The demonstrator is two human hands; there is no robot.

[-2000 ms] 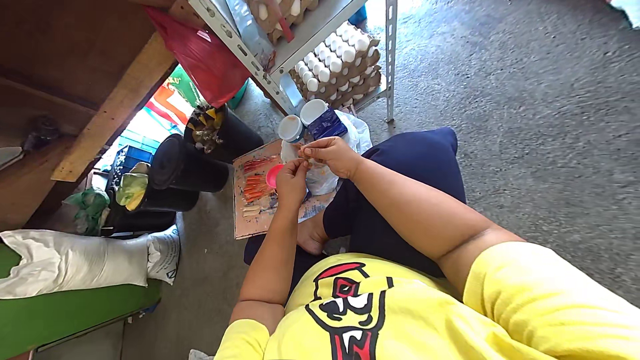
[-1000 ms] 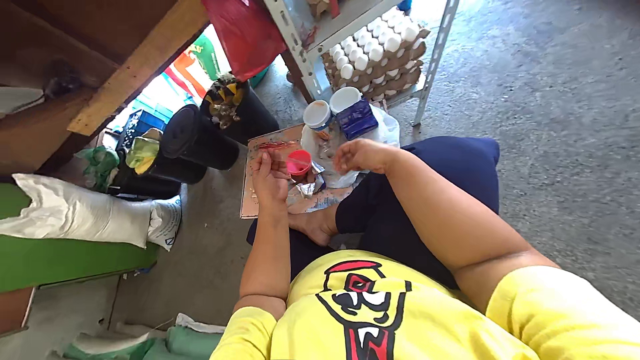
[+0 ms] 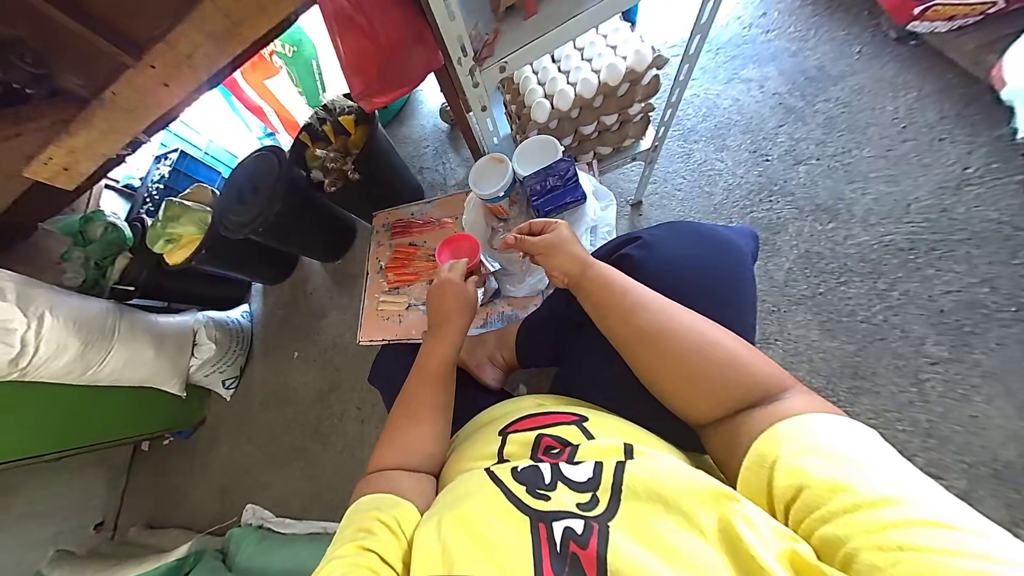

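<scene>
My left hand (image 3: pixel 453 300) has its fingers at the near rim of a small pink plastic cup (image 3: pixel 458 250); its grip is partly hidden. To the right, my right hand (image 3: pixel 550 246) pinches something small and thin, too fine to name, above a clear plastic bag (image 3: pixel 524 276). On a worn board (image 3: pixel 404 326) lie a row of red thin packets (image 3: pixel 421 227), a row of orange ones (image 3: pixel 410 266) and some pale pieces (image 3: pixel 393 302). Beyond the hands stand an uncapped tub with a blue band (image 3: pixel 491 177), a white round container (image 3: pixel 537 155) and a dark blue package (image 3: pixel 554 187).
A metal shelf rack (image 3: pixel 670 104) holds stacked trays of eggs (image 3: pixel 582 76) behind the tubs. Black bins (image 3: pixel 288 204) stand at the left, near a white sack (image 3: pixel 92 336) on a green surface (image 3: pixel 96 420). My bare foot (image 3: pixel 488 358) is beside the board.
My hands were together above the board two seconds ago, then moved apart. My left hand has come down to the pink cup from the board's left part. The view has shifted.
</scene>
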